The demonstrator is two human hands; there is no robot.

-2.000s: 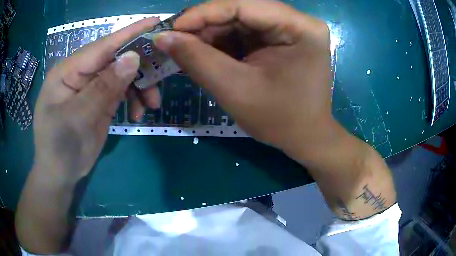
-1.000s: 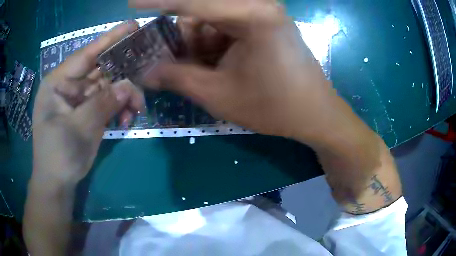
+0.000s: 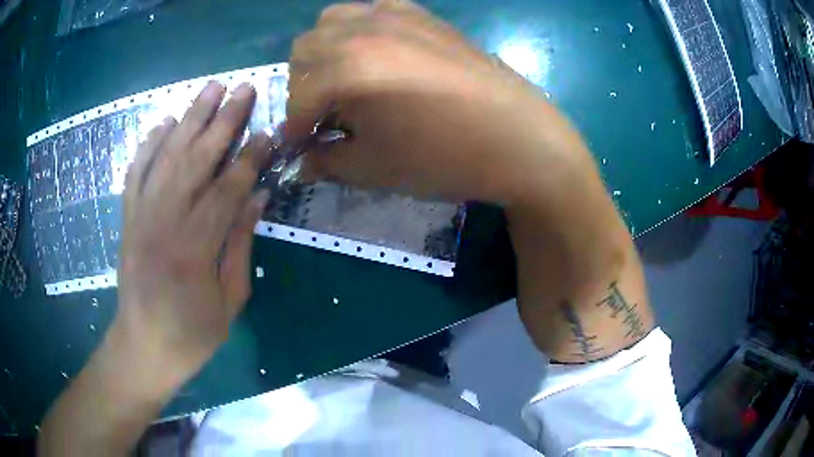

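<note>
A long label sheet (image 3: 366, 219) with a dark-to-silver grid and white punched edges lies in front of me. My left hand (image 3: 192, 205) lies flat over its middle, fingers pointing away from me. My right hand (image 3: 384, 107) is bent over the sheet just right of the left fingertips, its fingers curled in. A shiny, blurred thin piece (image 3: 308, 147) shows at the right fingers; whether it is part of the sheet or loose, I cannot tell. The right fingertips are mostly hidden and blurred.
A spare label sheet (image 3: 703, 76) curves at the right. Clear plastic (image 3: 775, 67) lies at the far right, more (image 3: 112, 11) at the top left. Patterned boards (image 3: 11, 236) show at the left edge. White specks dot the green table (image 3: 571, 98). A red object (image 3: 739, 195) is beyond the edge.
The board piece earlier held between both hands no longer shows. My left hand has come down flat on the sheet, and my right hand has lowered beside it. The view has shifted.
</note>
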